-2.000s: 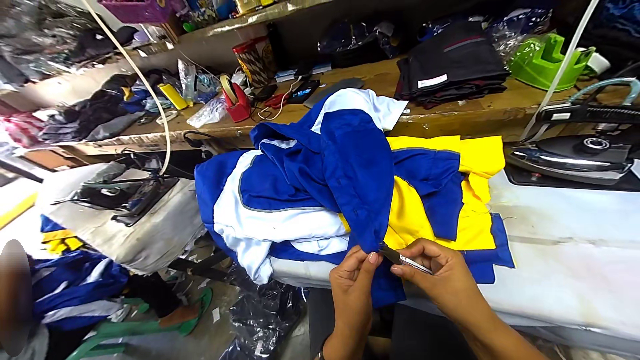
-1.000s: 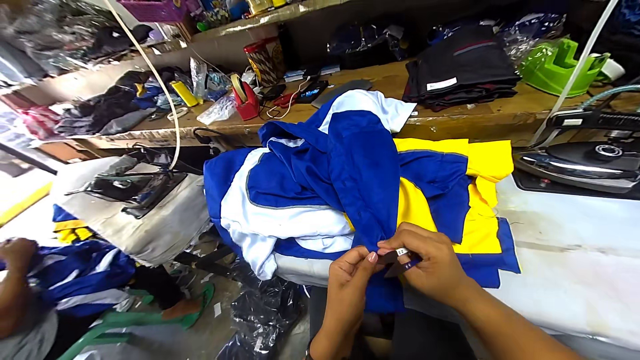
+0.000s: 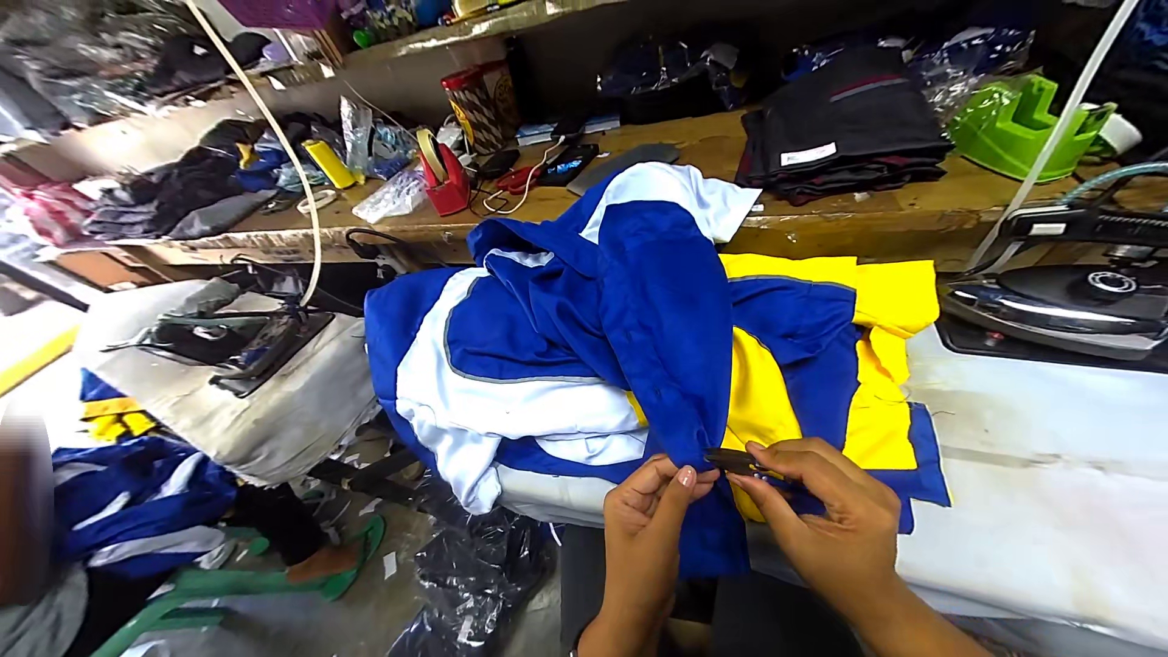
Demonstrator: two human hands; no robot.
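My left hand [image 3: 652,516] pinches the placket edge of a blue and white shirt [image 3: 657,301] between thumb and fingers. Thread snips [image 3: 741,463], small and dark, are held in my right hand [image 3: 817,511], their tips at the blue cloth just beside my left fingertips. The shirt lies bunched on a padded, white-covered ironing table, its lower edge hanging over the front. Beneath it and to its right is a blue and yellow garment [image 3: 890,365]. Whether a thread lies between the blades is too small to tell.
A steam iron [image 3: 1063,310] rests on a dark pad at right; another iron [image 3: 274,351] sits on the left board. Behind, a wooden shelf [image 3: 839,212] holds folded dark garments [image 3: 844,128], a red tape dispenser [image 3: 445,178] and a green plastic holder [image 3: 1031,128]. A person in green sandals sits at lower left.
The snips, lying along my right fingers two seconds ago, now point toward my left fingertips at the cloth. Both hands stay at the blue placket. The person at left has shifted an arm.
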